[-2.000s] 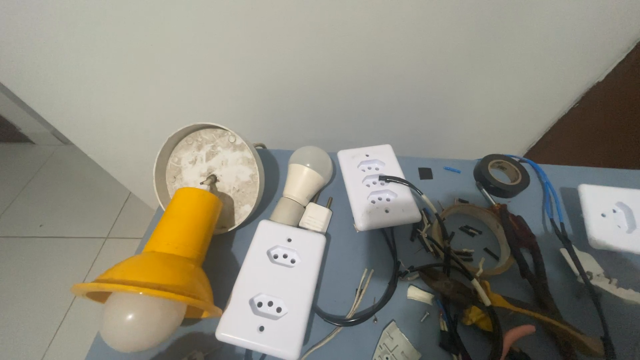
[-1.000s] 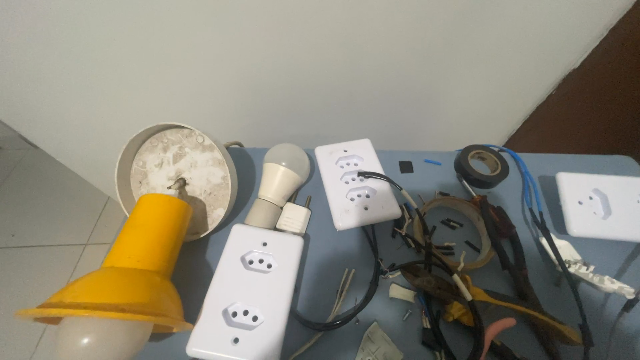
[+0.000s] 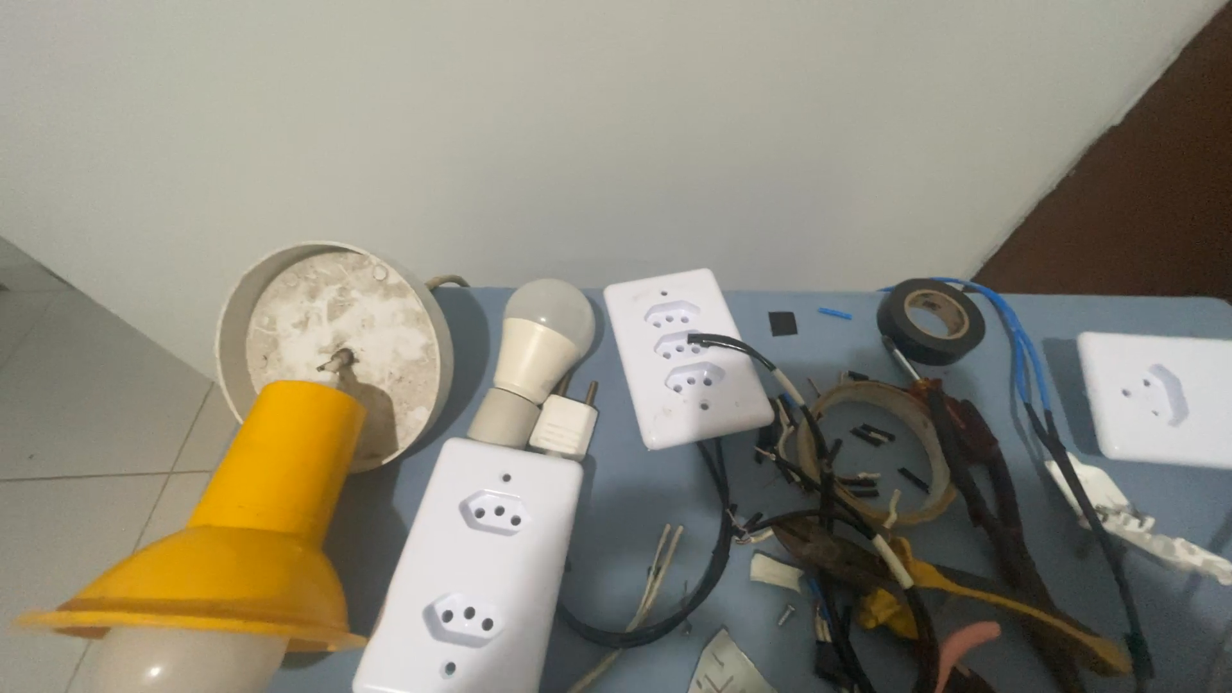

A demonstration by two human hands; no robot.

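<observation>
Neither of my hands shows in the head view. A yellow lamp shade (image 3: pixel 221 549) with a white bulb lies at the left against a round, whitish lamp base (image 3: pixel 236 337). To its right is a white two-socket outlet plate (image 3: pixel 481 568). Behind that plate lie an LED bulb (image 3: pixel 539 337) in a grey holder and a white plug adapter (image 3: pixel 565 425). A white three-socket plate (image 3: pixel 685 361) has a black cable end (image 3: pixel 727 343) over its middle socket. Black electrical tape (image 3: pixel 931 320) rests near the back edge. Another white outlet plate (image 3: pixel 1160 399) is at the far right.
Yellow-handled pliers (image 3: pixel 1001 602), a tape ring (image 3: pixel 948 481) and tangled black wires (image 3: pixel 818 481) crowd the right side of the blue tabletop (image 3: pixel 616 539). Blue wires (image 3: pixel 1020 337) run beside the tape roll. A pale wall (image 3: pixel 597 135) stands behind; tiled floor (image 3: pixel 87 520) shows at left.
The view has shifted somewhat, leaving the lamp lower and further left in the picture. Nothing on the table has plainly moved.
</observation>
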